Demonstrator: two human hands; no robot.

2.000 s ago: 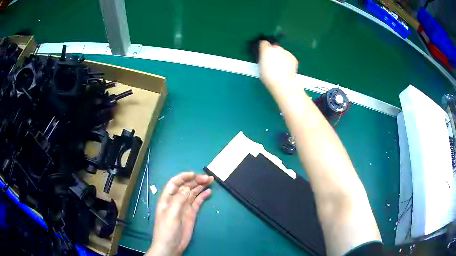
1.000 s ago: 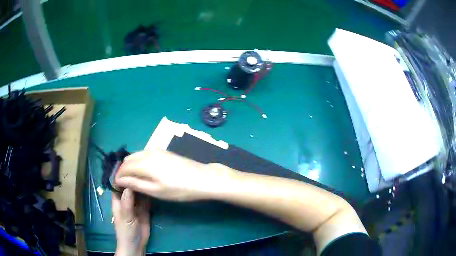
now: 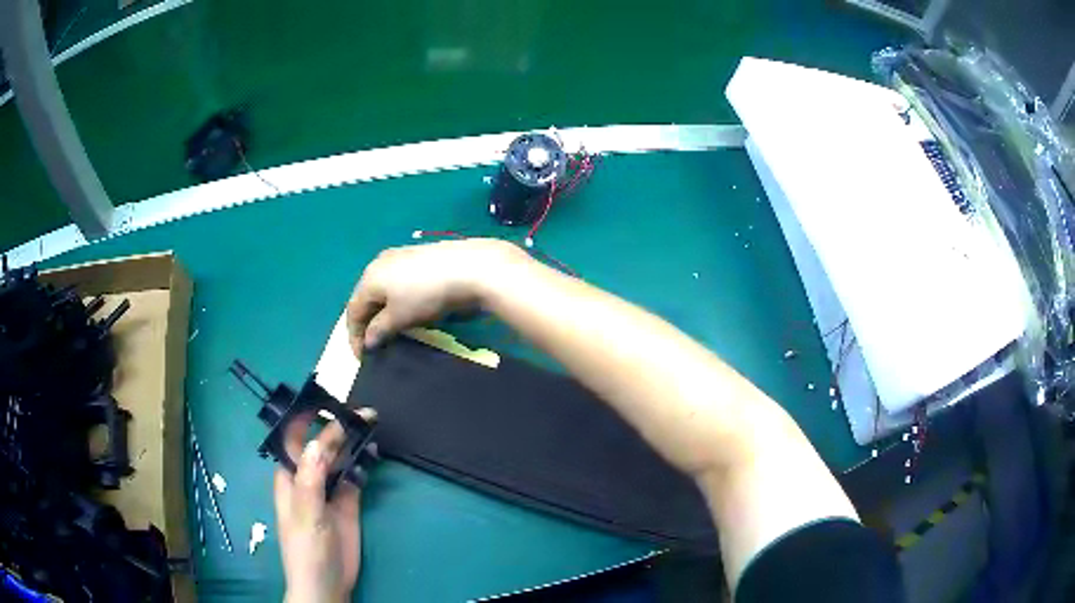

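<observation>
My left hand (image 3: pixel 316 518) holds a black plastic bracket (image 3: pixel 283 442) with a large round opening and two thin prongs pointing up-left. My right hand (image 3: pixel 407 289) is at the upper left end of the black foam strips (image 3: pixel 507 412), fingertips bent down at the pale backing paper (image 3: pixel 336 359). Whether its fingers grip a strip or the paper cannot be told. The strips lie flat under my right forearm. A stack of round wired components (image 3: pixel 519 194) stands near the rear rail, with red leads beside it.
A cardboard tray (image 3: pixel 177 353) of black brackets is at the left, with thin silvery rods (image 3: pixel 210 489) beside it. A black part (image 3: pixel 218 144) lies beyond the rear rail (image 3: pixel 354 165). A white slab (image 3: pixel 884 236) and clear plastic bag (image 3: pixel 1002 177) are at the right.
My right hand has moved from the left hand to the end of the strips. The bracket in my left hand now shows its opening. The view has shifted.
</observation>
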